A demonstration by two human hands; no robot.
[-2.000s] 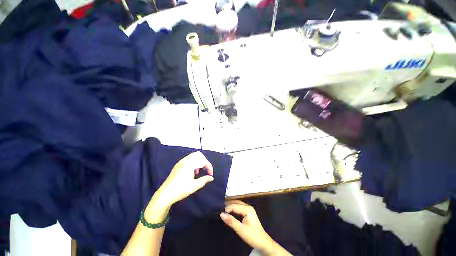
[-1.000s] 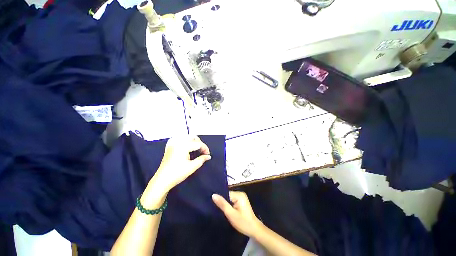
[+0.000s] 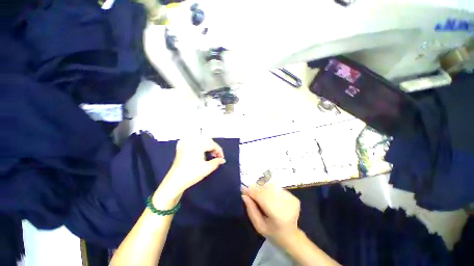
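Observation:
A navy garment piece (image 3: 208,195) lies over the table's front edge, its top edge a little in front of the needle area. My left hand (image 3: 197,162), with a green bead bracelet at the wrist, rests on the cloth with thumb and fingertips together, pinching it. My right hand (image 3: 274,210) pinches the cloth's right edge at the table's front edge. The cream-white sewing machine (image 3: 291,31) stands behind, blurred. Its presser foot area (image 3: 224,100) is just beyond the cloth, not touching it.
A smartphone (image 3: 364,96) leans under the machine arm. Thread snips (image 3: 287,76) lie on the bed. A large navy heap (image 3: 47,140) with a white label (image 3: 103,111) fills the left. Dark pieces (image 3: 442,150) hang at right, and more dark cloth (image 3: 369,228) lies below the table edge.
My right hand has moved up along the cloth's right edge to the table edge. My left hand stays on the cloth, which has come closer to the needle area. The camera view has shifted nearer.

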